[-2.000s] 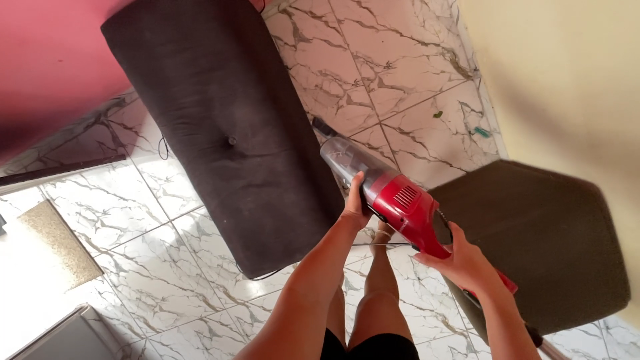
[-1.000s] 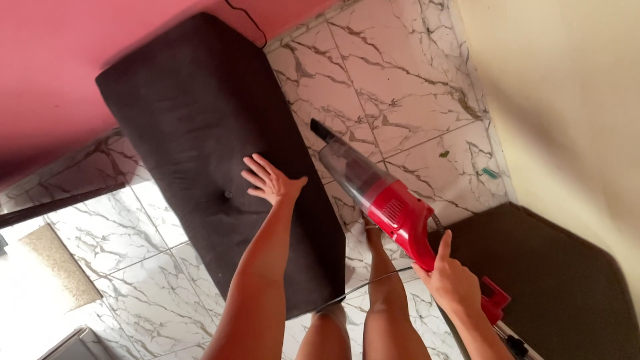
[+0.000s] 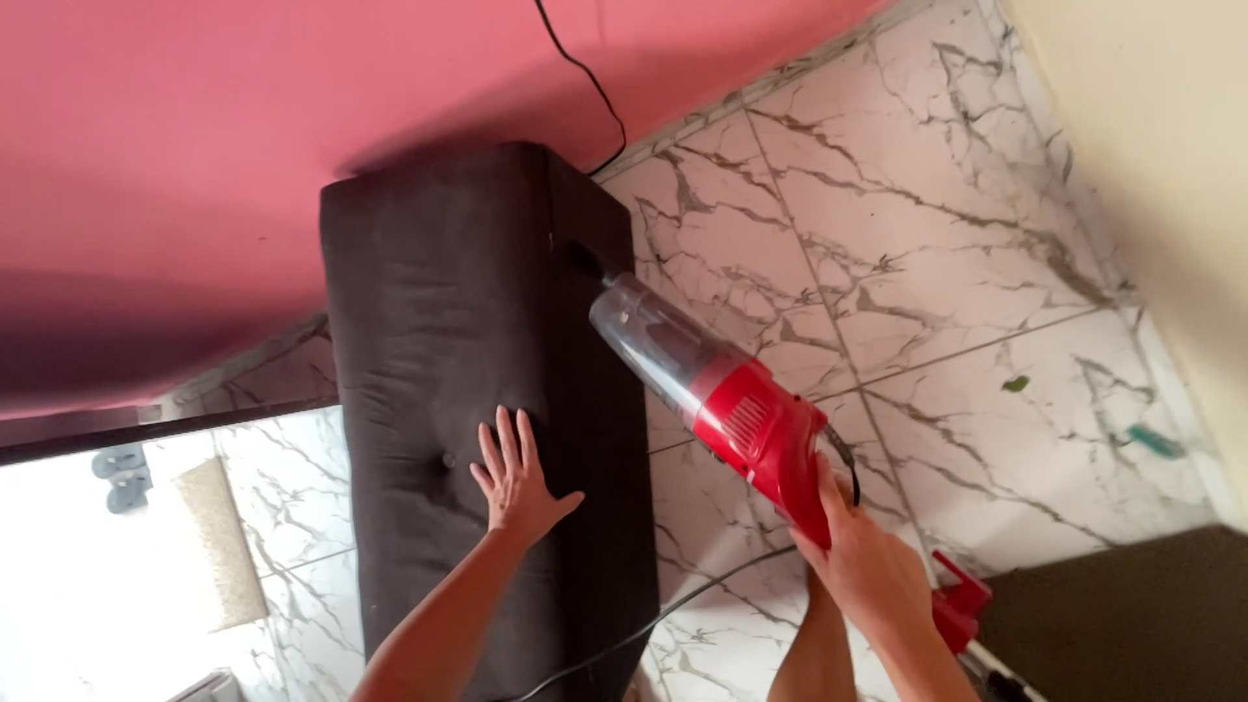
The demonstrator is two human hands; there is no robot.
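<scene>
My right hand (image 3: 858,556) is closed around the handle of a red handheld vacuum cleaner (image 3: 751,419) with a clear dust chamber. Its dark nozzle (image 3: 590,261) is at the side face of a dark, tufted upholstered bench (image 3: 439,322), near the far end; whether it touches cannot be told. My left hand (image 3: 517,487) lies with fingers spread on the top of the bench, beside a tufting button (image 3: 448,460). A dark power cord (image 3: 682,600) runs from behind my right hand across the lower part of the bench.
A pink wall (image 3: 244,117) meets the bench's far end, where a black cable (image 3: 585,73) hangs. Around it lies marble-patterned tile floor (image 3: 926,244). A dark mat (image 3: 1121,614) is at lower right, a beige mat (image 3: 222,546) at left. A red part on a metal tube (image 3: 960,600) is behind my right hand.
The nozzle has moved from over the floor to the bench's side. My left hand, on the vacuum two seconds ago, rests on the bench. The view has shifted towards the pink wall.
</scene>
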